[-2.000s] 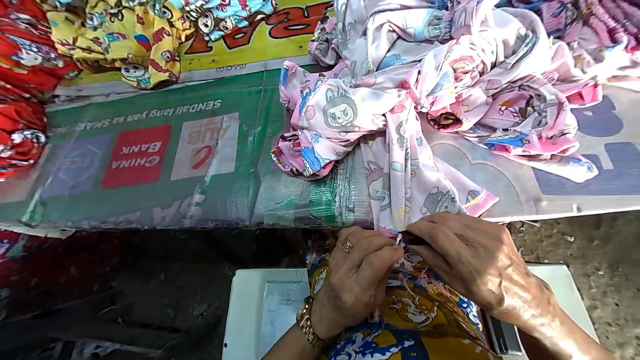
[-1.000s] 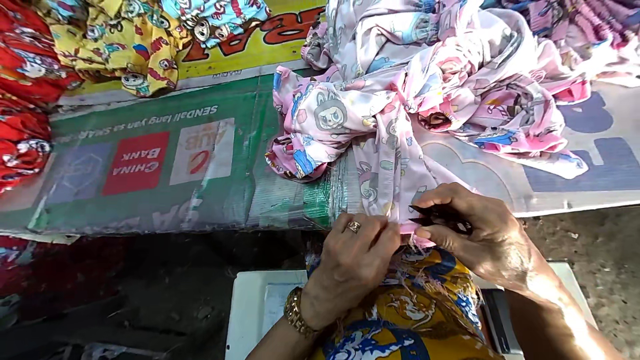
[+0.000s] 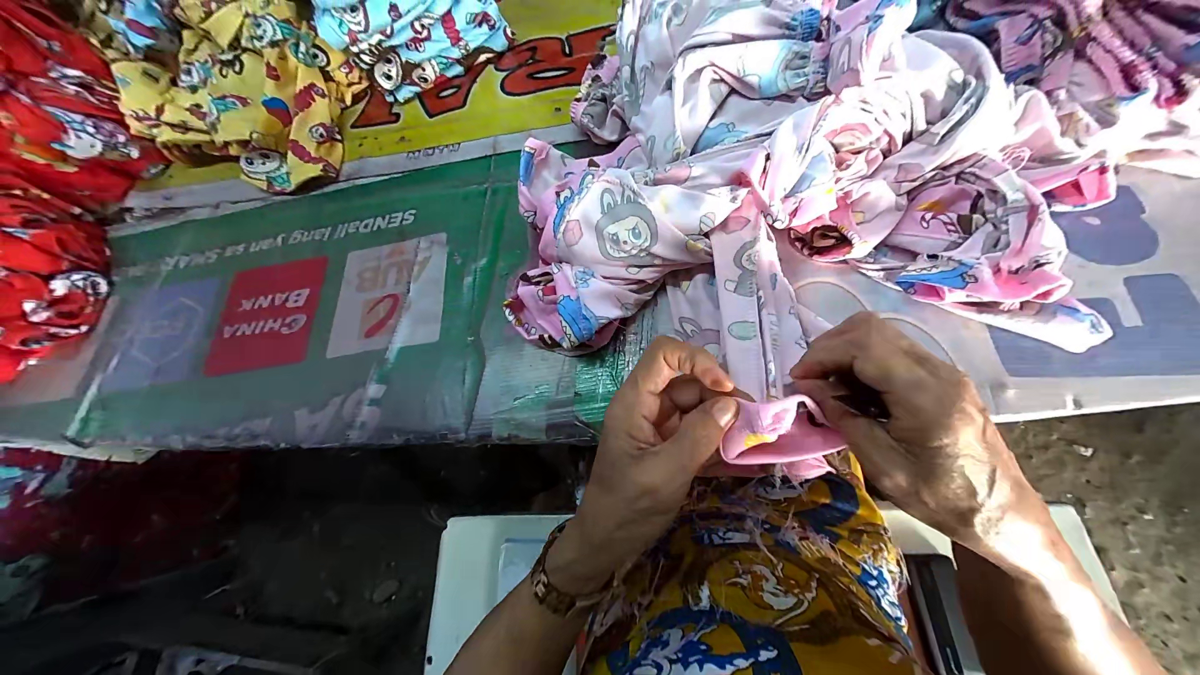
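Note:
A pink printed cloth garment (image 3: 623, 230) with cartoon figures lies on the covered table, and one narrow end of it hangs over the near edge toward me. My left hand (image 3: 656, 422) pinches the left side of its pink hem (image 3: 773, 436) between thumb and forefinger. On the right side of the hem, my right hand (image 3: 891, 412) grips the cloth and also has a small dark tool (image 3: 864, 398) tucked in its fingers; its kind is hard to tell. Loose threads lie on the yellow, blue and brown patterned cloth (image 3: 750, 581) over my lap.
More pink printed cloth (image 3: 900, 122) is heaped behind. Red (image 3: 47, 234), yellow (image 3: 234, 94) and light blue (image 3: 422, 37) printed cloth bundles lie at the back left. The table wears a green printed tarpaulin (image 3: 431, 375). A white surface (image 3: 478, 581) and a dark flat object (image 3: 937, 600) are beside my lap.
The hem, mostly hidden between my fingers two seconds ago, is now opened out between my hands. My hands are slightly farther apart than in the oldest frame.

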